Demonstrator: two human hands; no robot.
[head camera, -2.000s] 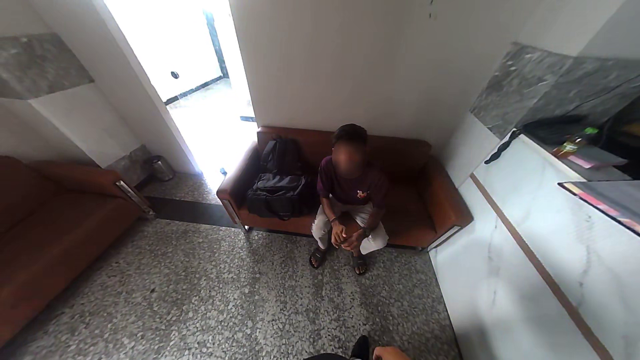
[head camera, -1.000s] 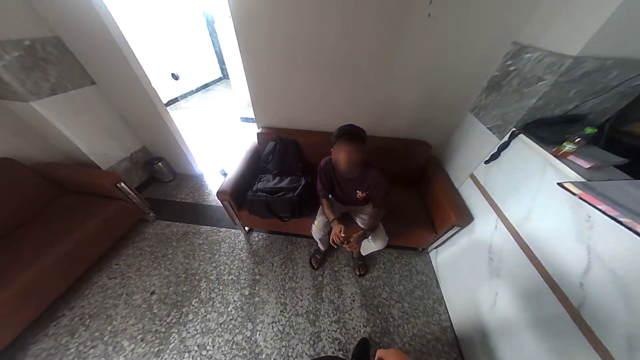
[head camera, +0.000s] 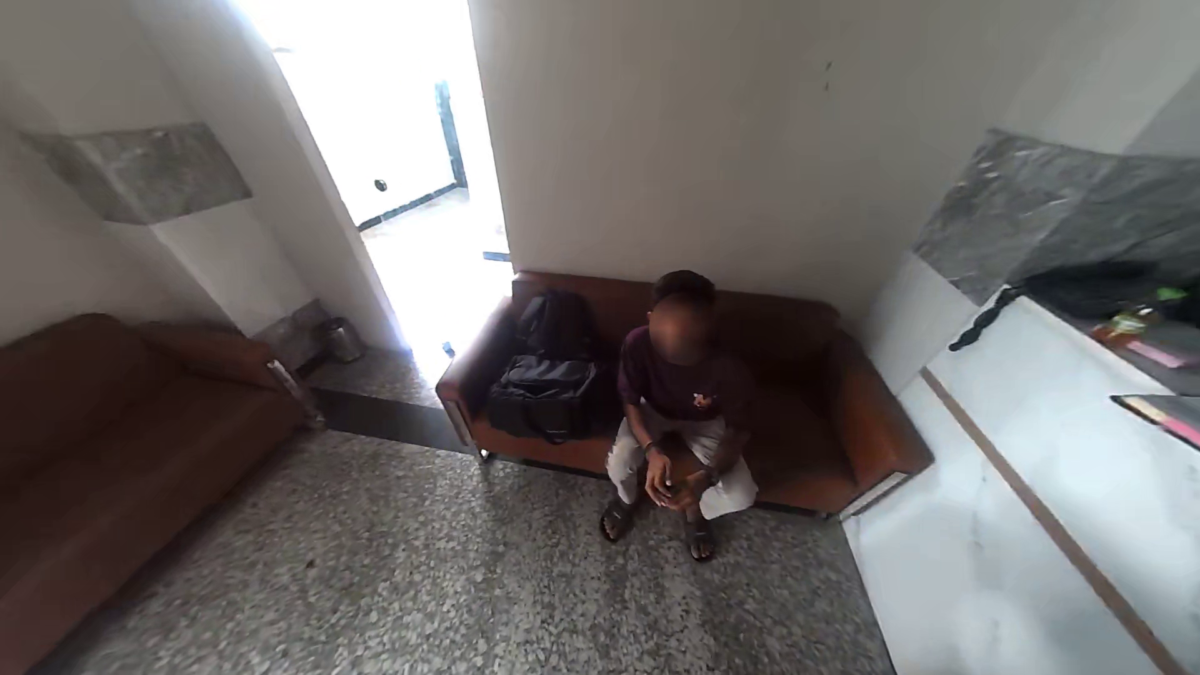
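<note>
Neither of my hands shows in the head view now, so what they hold or touch cannot be seen. Ahead of me a person (head camera: 689, 375) in a dark maroon T-shirt, light trousers and dark sandals sits on a brown sofa (head camera: 787, 412), with both hands together between the knees. On the seat beside the person lies a black duffel bag (head camera: 544, 398), and a black backpack (head camera: 555, 323) leans on the backrest behind it.
Another brown sofa (head camera: 141, 422) stands at the left. Near the bright doorway (head camera: 422, 244) is a metal bin (head camera: 339, 339). A white marbled counter (head camera: 1041, 497) on the right bears a bottle (head camera: 1130, 323) and a dark cloth-like item. The floor (head camera: 422, 562) is speckled stone.
A bit of skin, perhaps part of a hand, and a dark shape at the bottom edge of the earlier frames are out of view now. The seated person stays in place.
</note>
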